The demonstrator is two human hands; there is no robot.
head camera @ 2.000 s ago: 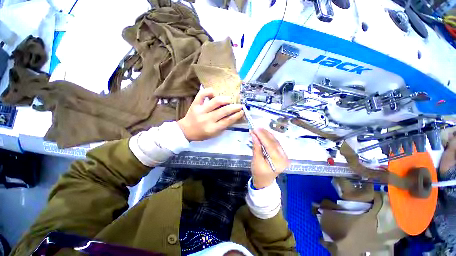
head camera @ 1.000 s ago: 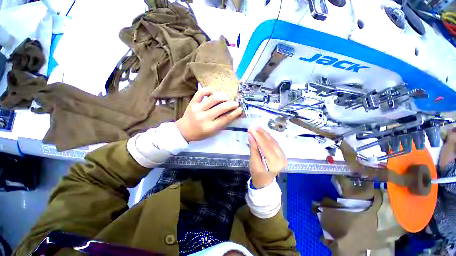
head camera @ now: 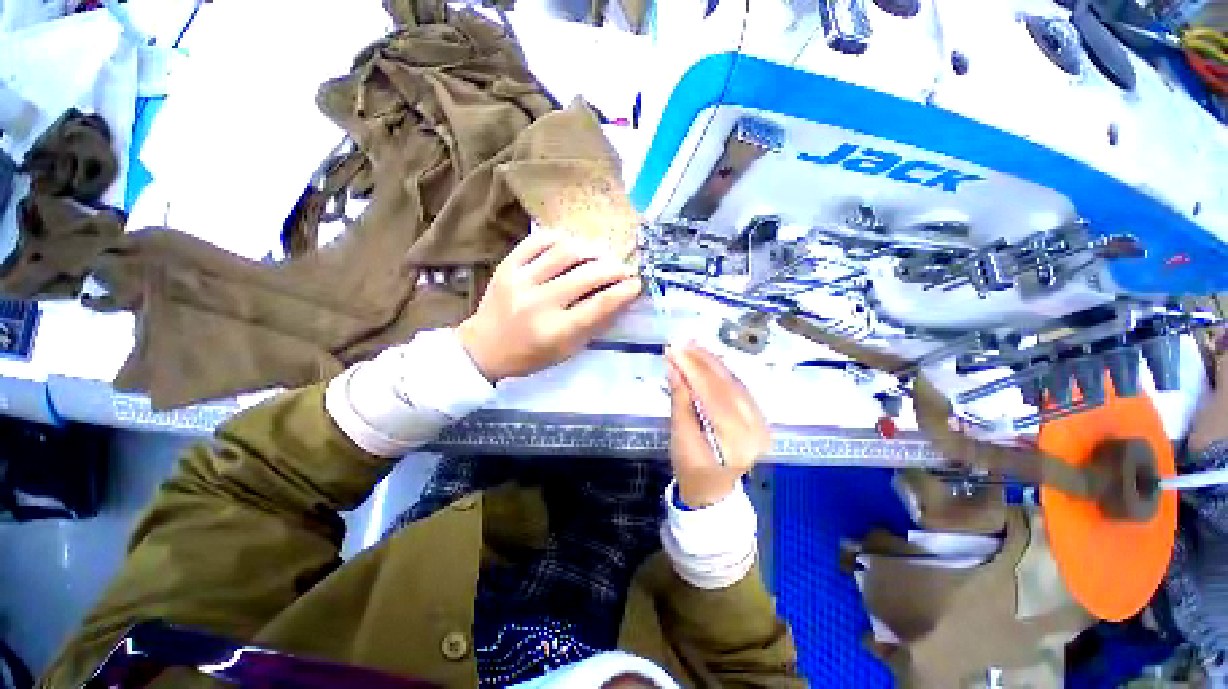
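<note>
Brown knit garment pieces (head camera: 445,162) lie heaped and trailing left of the needle area. My left hand (head camera: 546,307) lies on the end of the fabric beside the presser foot and needle area (head camera: 649,256), fingertips close to the metal parts. Whether it grips or only presses the fabric is hard to tell. My right hand (head camera: 714,411) holds slim silver tweezers (head camera: 707,428) like a pen, with their tips pointing toward the needle area; the tips are blurred. A brown binding strip (head camera: 842,347) runs along the front of the white coverstitch machine (head camera: 916,108).
The orange disc (head camera: 1111,565) with its brown binding roll (head camera: 1138,479) stands at the right, beside a toothed grey bracket (head camera: 1111,370). A measuring tape (head camera: 566,433) runs along the table edge. Cut fabric pieces (head camera: 943,592) lie below right by the blue bin (head camera: 815,565). Part of a person shows at the right edge.
My left hand has shifted slightly left. The tweezers have drawn back slightly from the needle area since the oldest frame. The whole view has shifted a little.
</note>
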